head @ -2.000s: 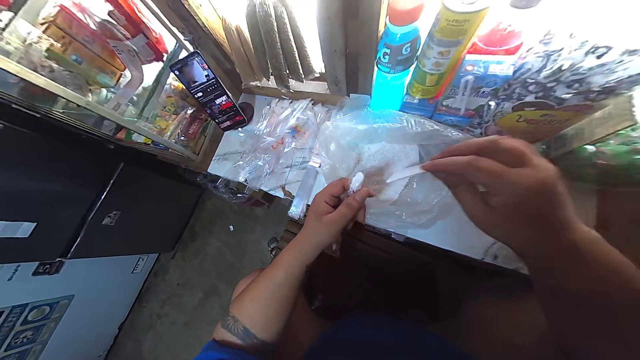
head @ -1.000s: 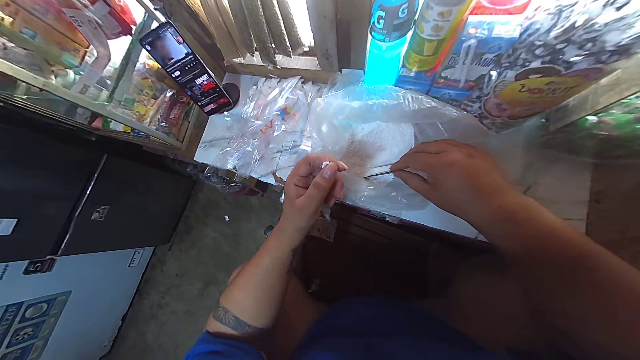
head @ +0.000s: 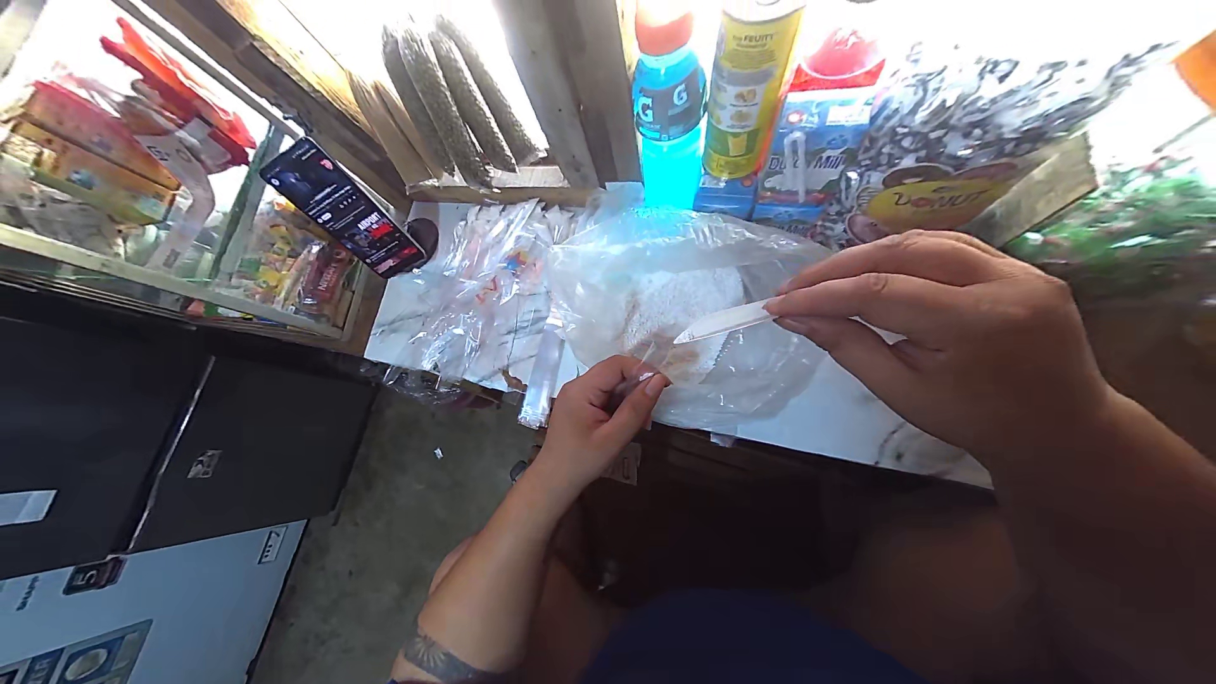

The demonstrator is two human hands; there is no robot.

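Between thumb and fingers, my right hand [head: 940, 332] pinches the end of a flat white stick or spoon handle [head: 727, 321], its other end pointing left above an open clear plastic bag [head: 779, 380]. White granules with brownish patches [head: 693, 294] lie inside the bag. At the bag's near left edge, my left hand [head: 603, 413] pinches a small clear plastic sachet [head: 655, 356], partly hidden by the fingers. A narrow bundle of clear plastic [head: 543, 375] lies just left of the bag, beside a pile of clear plastic packets [head: 475, 285].
A phone [head: 347, 209] leans at the left by a glass display case [head: 180, 275]. Behind the bag stand a blue drink bottle [head: 669, 114], a yellow can [head: 752, 85] and snack packs [head: 936, 199]. The marbled counter's edge [head: 883, 456] runs in front.
My right hand has lifted from low over the granules, the white stick still in its fingers. The left hand remains at the bag's near edge.
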